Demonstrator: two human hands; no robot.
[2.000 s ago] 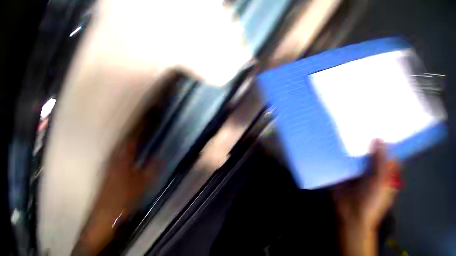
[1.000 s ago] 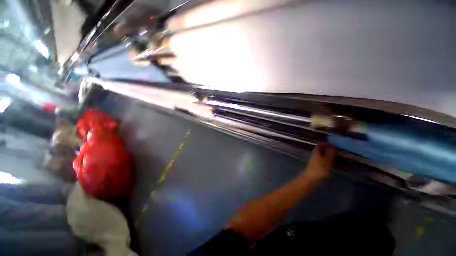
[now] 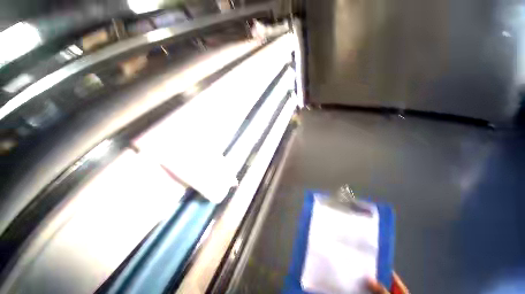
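Note:
The blue clipboard is at the lower right, its silver clip at the top edge. A white record sheet lies under the clip; its writing is too blurred to read. My right hand is cut off by the bottom edge, with fingers on the clipboard's lower right corner. A small red piece, perhaps the pen, shows by the fingers. My left hand is not in view.
A long rack with a glaring white top runs along the left. Light blue fabric lies in its side. Grey floor and a grey upright panel are at the right.
The view has swung along the rack. The clipboard has come back into view at the lower right. The arm reaching to the rack and the red bags have left view.

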